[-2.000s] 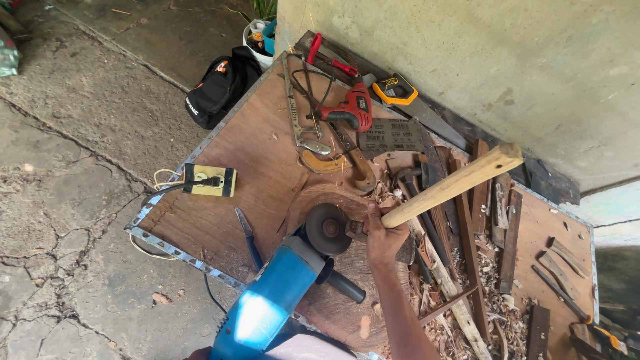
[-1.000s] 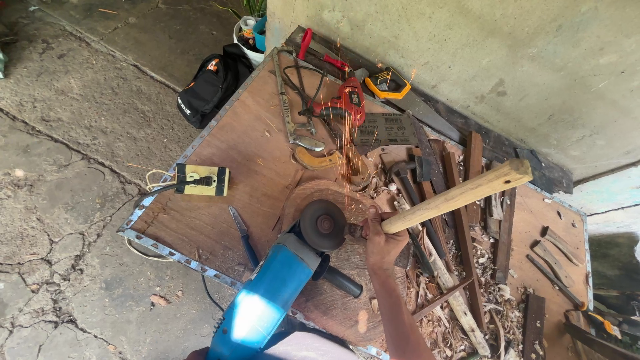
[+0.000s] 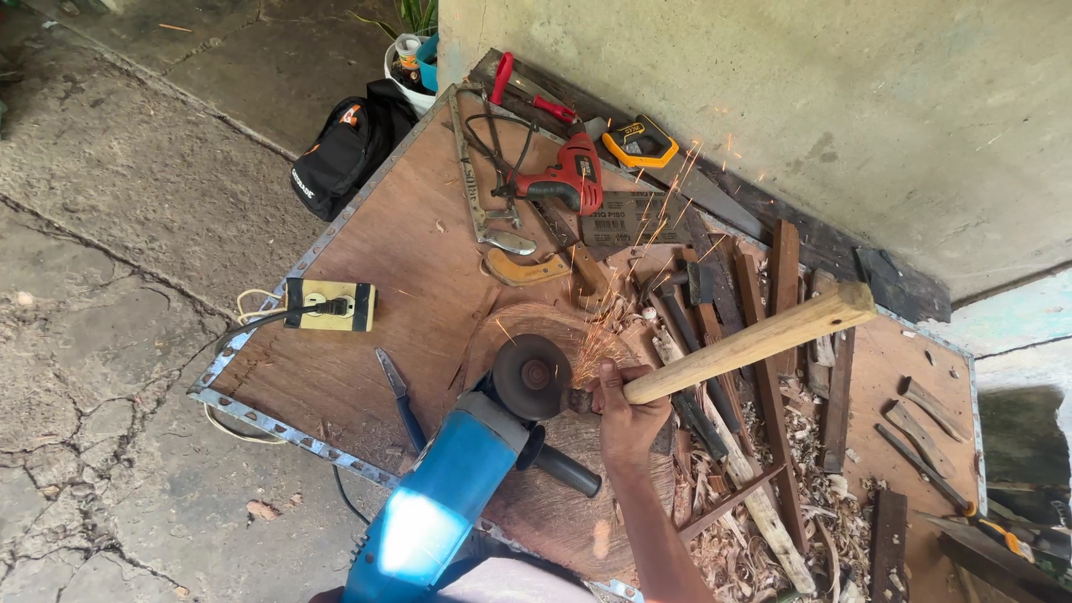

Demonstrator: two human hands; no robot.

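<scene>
My right hand (image 3: 628,410) grips a tool with a pale wooden handle (image 3: 754,339), close behind its small dark metal head (image 3: 579,400). That head touches the edge of the abrasive disc (image 3: 532,377) on a blue angle grinder (image 3: 444,494), and orange sparks fly up from the contact. At the bottom edge, a small part of my left hand (image 3: 327,595) shows at the grinder's rear; its fingers are mostly hidden. The grinder's black side handle (image 3: 569,471) points right, with no hand on it. Beneath lies a round wood slab (image 3: 553,511).
A knife (image 3: 402,400) lies left of the disc, near a plugged-in outlet box (image 3: 331,306). Beyond are a red drill (image 3: 569,177), a hacksaw frame (image 3: 469,167) and a yellow-handled saw (image 3: 641,142). Wood strips (image 3: 766,402) and shavings (image 3: 837,519) cover the right. A wall (image 3: 754,100) stands behind.
Sparks have grown from a few faint ones to a broad spray and now reach in front of the wall. Both hands keep about the same places on the tool and grinder.
</scene>
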